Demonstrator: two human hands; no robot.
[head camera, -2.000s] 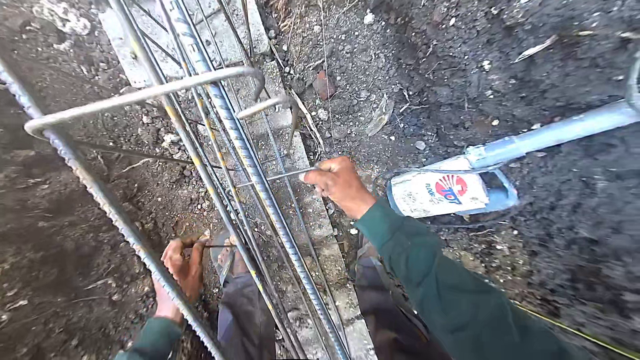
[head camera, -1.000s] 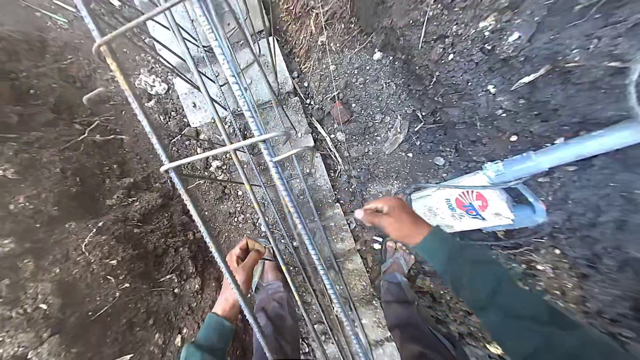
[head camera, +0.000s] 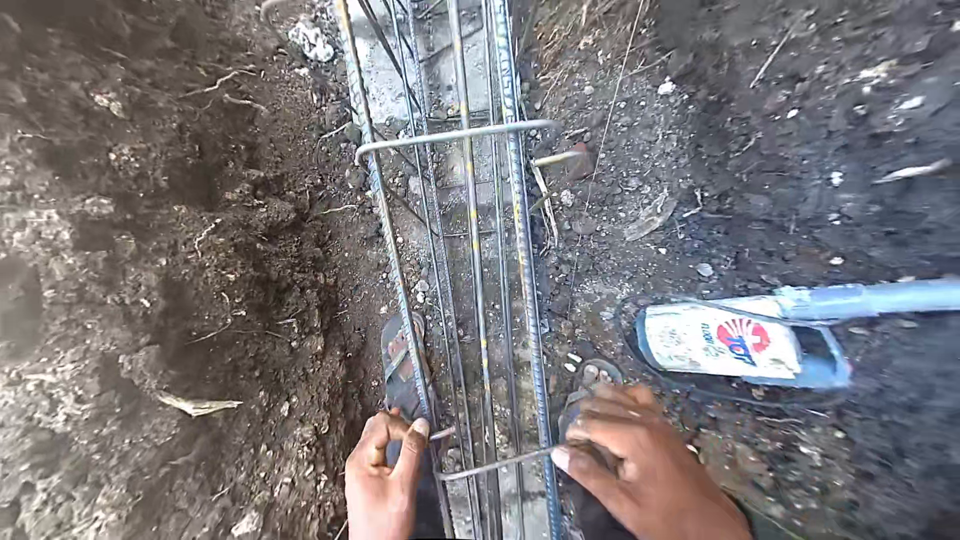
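Observation:
Long ribbed steel bars (head camera: 525, 247) run up the middle of the head view as a rebar cage. Low in view, a bent steel stirrup (head camera: 499, 463) crosses them. At its right end my right hand (head camera: 637, 457) pinches the stirrup between thumb and fingers. My left hand (head camera: 386, 469) is at the left outer bar, with thumb and forefinger together beside a short end of steel; whether it grips that end cannot be told. Another stirrup (head camera: 457, 135) lies across the bars higher up.
Under the cage runs a strip of grey concrete (head camera: 465, 75). My sandalled feet (head camera: 405, 360) stand on both sides of the bars. At right lies a cut plastic container (head camera: 724, 341) with printing, joined to a pale pipe (head camera: 877, 300). Rough soil (head camera: 285, 300) rises at left.
Both hands are now at a stirrup low on the cage; one second ago the right hand was right of the bars, away from them. The view has turned, so the bars run more upright.

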